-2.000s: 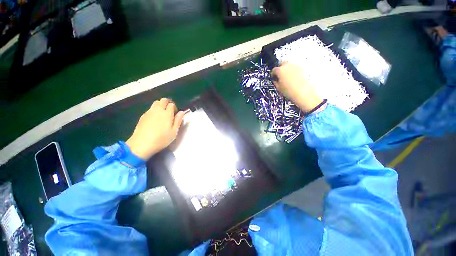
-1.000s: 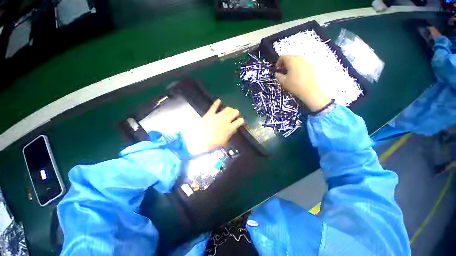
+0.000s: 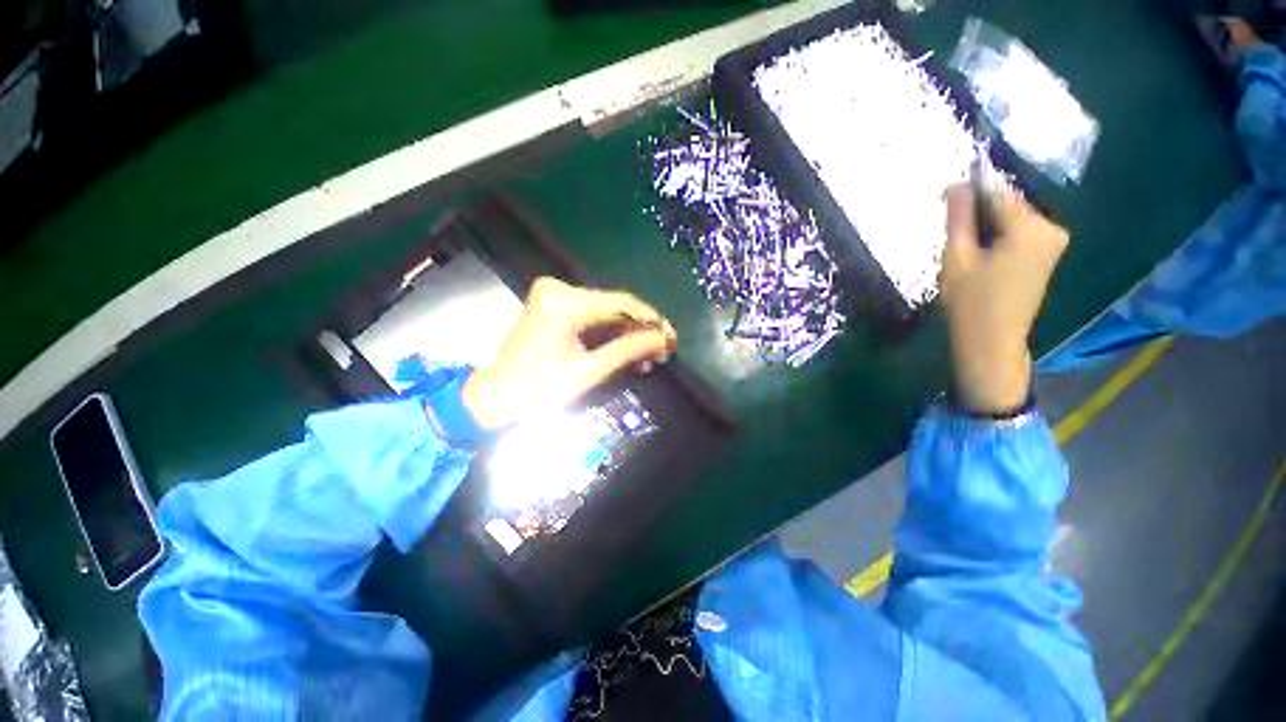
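An open tablet unit (image 3: pixel 444 322) lies in a black fixture tray (image 3: pixel 691 402), with its circuit board (image 3: pixel 571 487) at the near end and strong glare on it. My left hand (image 3: pixel 571 346) is over the unit's right side, fingers curled; I cannot tell whether it holds something small. My right hand (image 3: pixel 999 268) is shut on the tweezers (image 3: pixel 983 184), at the right edge of the black parts box (image 3: pixel 903 313) full of small white strips (image 3: pixel 874 155). Small black-and-white strips (image 3: pixel 762 254) lie loose on the bench left of the box.
A smartphone (image 3: pixel 106 490) lies at the left, with a clear plastic bag (image 3: pixel 35 649) at the left edge. Another clear bag (image 3: pixel 1030 106) is right of the box. A pale rail (image 3: pixel 423 155) runs behind the trays. Another person's sleeve (image 3: pixel 1199 282) shows at the right.
My right hand has moved right, from the black-and-white pile to the box's right side. My left hand has gone from the unit's far edge to its right side. The tray has turned and shifted left.
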